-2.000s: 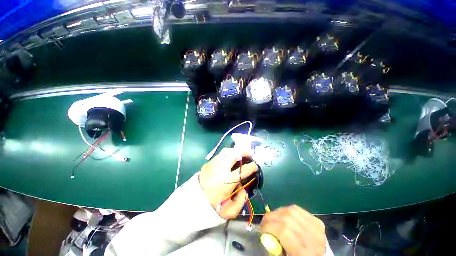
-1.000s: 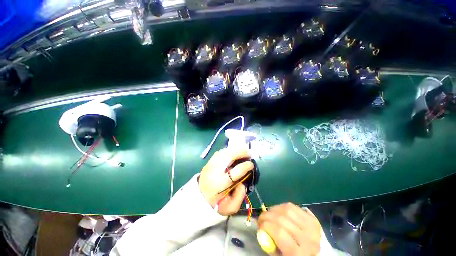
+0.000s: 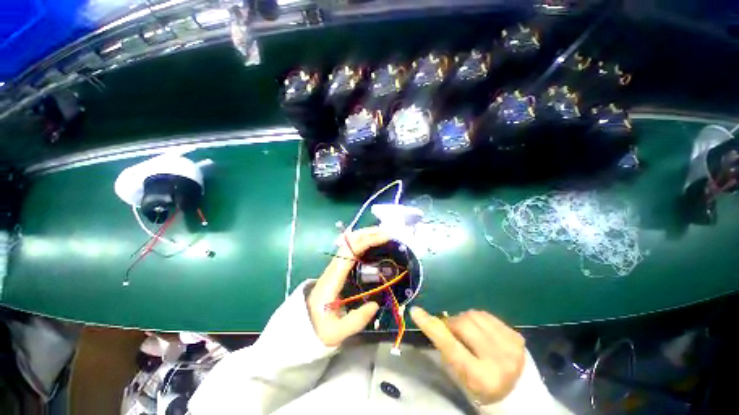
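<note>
My left hand [image 3: 340,301] holds a round black camera housing [image 3: 417,280] with its open side facing up towards me. A silvery part sits inside, and orange, red and yellow leads hang out over the front, with a small white plug at the end. A white bracket [image 3: 397,215] with a curved white tail cable [image 3: 374,197] lies behind the housing. My right hand [image 3: 478,352] is just right of the housing, its index finger pointing at the lower right rim. A bit of yellow screwdriver [image 3: 444,315] shows at its fingers; the handle is mostly hidden.
Rows of camera modules [image 3: 362,126] stand behind on a dark area. Tangled clear-white strands [image 3: 579,231] lie right. A white-and-black unit [image 3: 166,188] with loose leads lies left, another [image 3: 713,166] far right. A carton [image 3: 101,369] with white and black parts is below left.
The housing has turned so its open side now faces up. My left fingers have spread around its left side. My right hand has moved up closer, its index finger extended, and the yellow handle is less visible.
</note>
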